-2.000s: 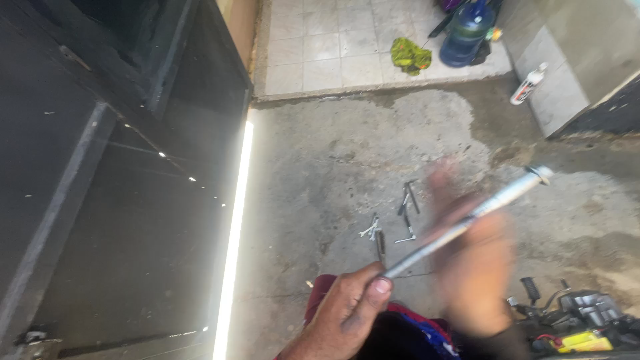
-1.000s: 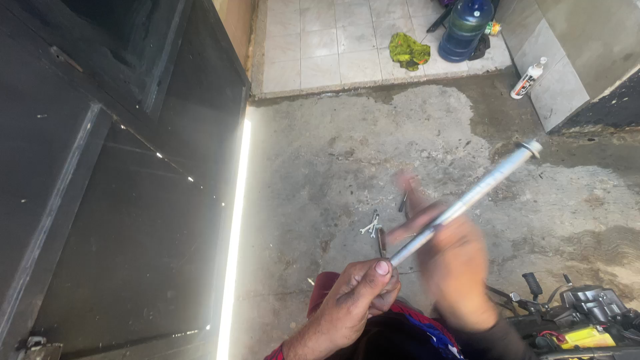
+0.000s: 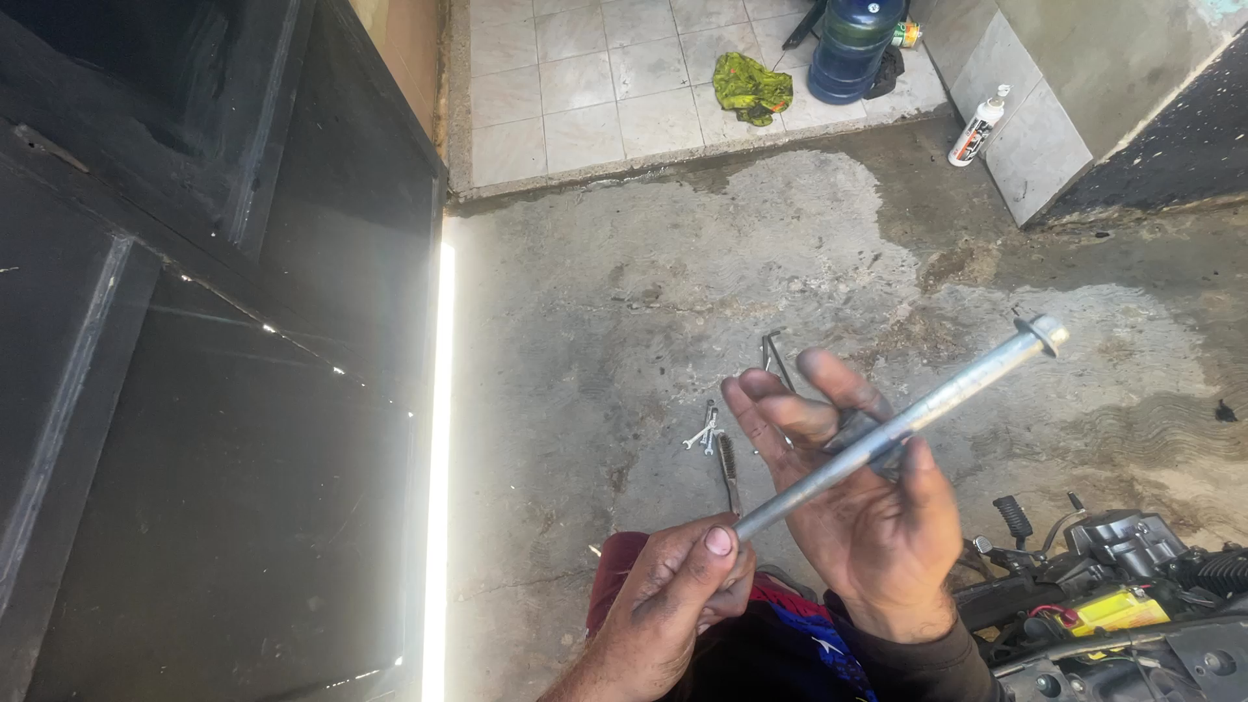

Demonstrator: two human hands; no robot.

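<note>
A long metal axle bolt with a flanged hex head (image 3: 907,419) slants up to the right across the middle of the view. Its lower end is pinched between the thumb and fingers of my left hand (image 3: 682,595). My right hand (image 3: 868,517) is palm up under the shaft, fingers spread, with something bluish-grey, perhaps a piece of cloth, between palm and bolt; whether the fingers grip it cannot be told. On the floor beyond my hands lie small open-end wrenches (image 3: 707,429), a wire brush (image 3: 727,463) and dark hex keys (image 3: 775,356), partly hidden by my fingers.
A partly dismantled motorcycle (image 3: 1121,556) with a yellow battery-like part is at the lower right. A dark metal door (image 3: 244,439) stands left. On and beside the tiled step are a green-yellow cloth (image 3: 751,88), a blue water jug (image 3: 853,49) and a white bottle (image 3: 978,127).
My right hand, blurred along the shaft in the earlier frames, now shows palm up with its fingers spread. My left hand keeps hold of the bolt's lower end.
</note>
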